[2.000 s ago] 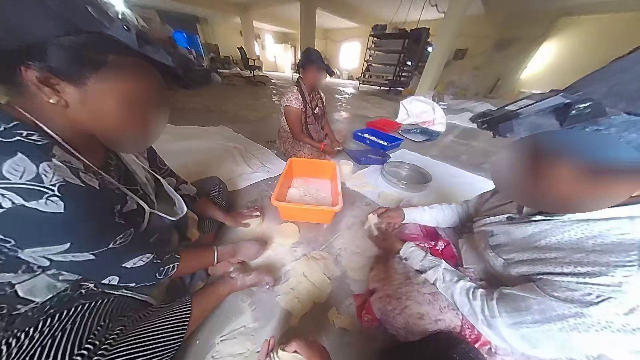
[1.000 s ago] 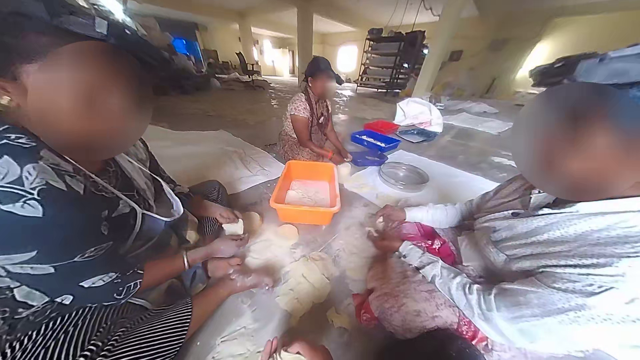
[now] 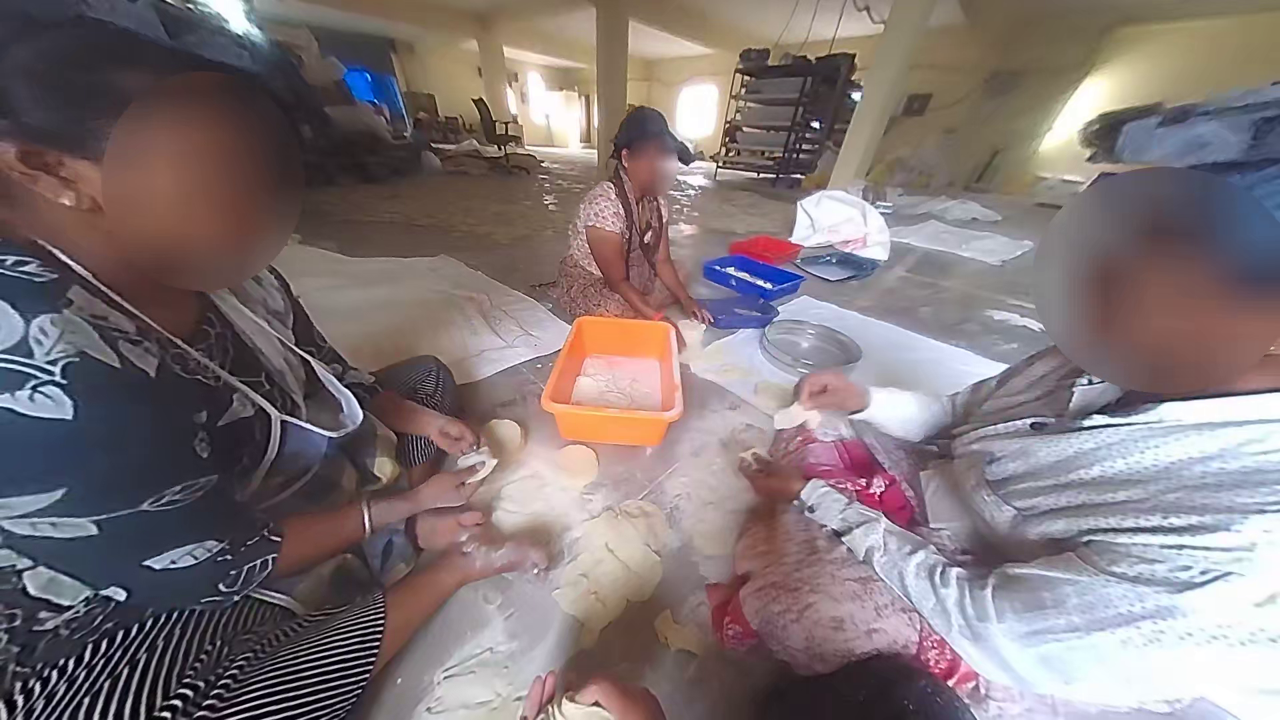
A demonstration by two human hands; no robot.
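At the bottom edge, my left hand (image 3: 540, 694) shows only its fingers, curled at a piece of pale dough (image 3: 580, 710). My right hand (image 3: 622, 697) grips the same dough from the other side; both hands are partly cut off by the frame. Just beyond them on the floor lies an overlapping heap of flat dough rounds (image 3: 615, 565), with a dough scrap (image 3: 678, 633) to its right. Single dough rounds (image 3: 578, 464) lie near an orange plastic tub (image 3: 612, 424). Loose flour (image 3: 535, 500) covers the floor there.
A co-worker at left holds pale dough (image 3: 472, 464); another at right lifts a dough piece (image 3: 796, 416). A third sits behind the tub. Beyond are a round metal sieve or tray (image 3: 810, 346), a blue tray (image 3: 752, 278), a red tray (image 3: 765, 249) and white sheets (image 3: 930, 352).
The right co-worker's hands have moved apart, one raised with a dough piece. The left co-worker's hands have shifted, with dough now held lower. My hands stay at the bottom edge.
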